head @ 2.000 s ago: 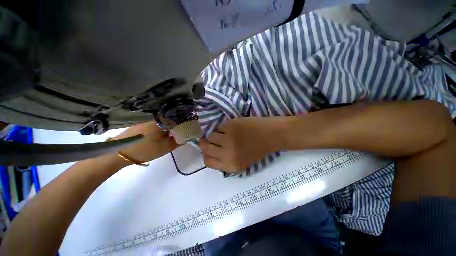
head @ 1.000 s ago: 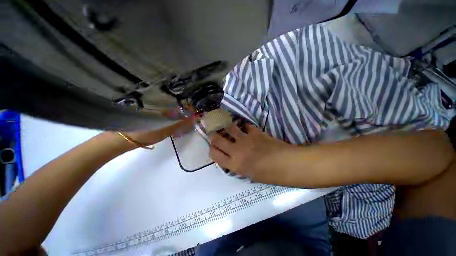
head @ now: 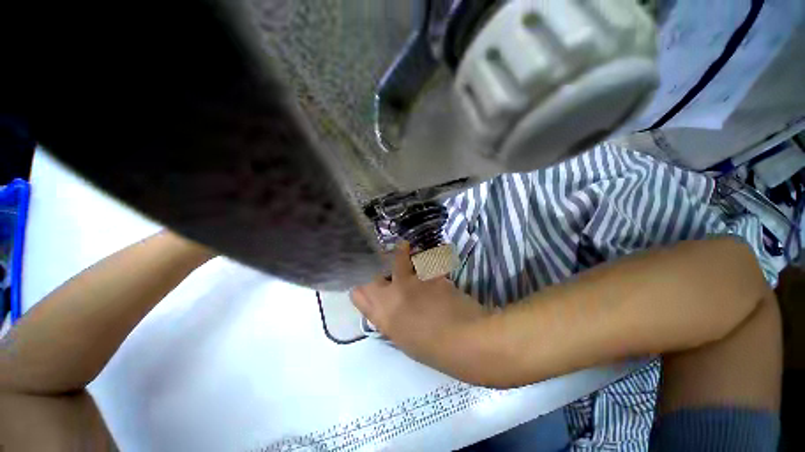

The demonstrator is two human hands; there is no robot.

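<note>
The grey sewing machine head [head: 291, 150] looms close at the top and left, with a large white ribbed knob [head: 556, 79] very near the camera. The striped knit top [head: 565, 221] lies bunched on the table right of the needle area. My right hand [head: 410, 305] is under the head beside a small beige ribbed knob [head: 433, 262], one finger raised towards the dark metal parts; whether it grips cloth is hidden. My left forearm [head: 115, 300] reaches behind the head, which hides my left hand.
The white table [head: 212, 353] has a printed measuring scale [head: 388, 419] along its front edge. More striped fabric [head: 618, 410] hangs below the edge. A blue tray [head: 16, 238] is at the far left. A marked paper [head: 706, 62] and metal parts [head: 759, 207] lie at upper right.
The view has moved closer to the machine head, so the white knob now shows. My right hand has moved further under the head, finger raised. My left hand has gone out of sight behind the head.
</note>
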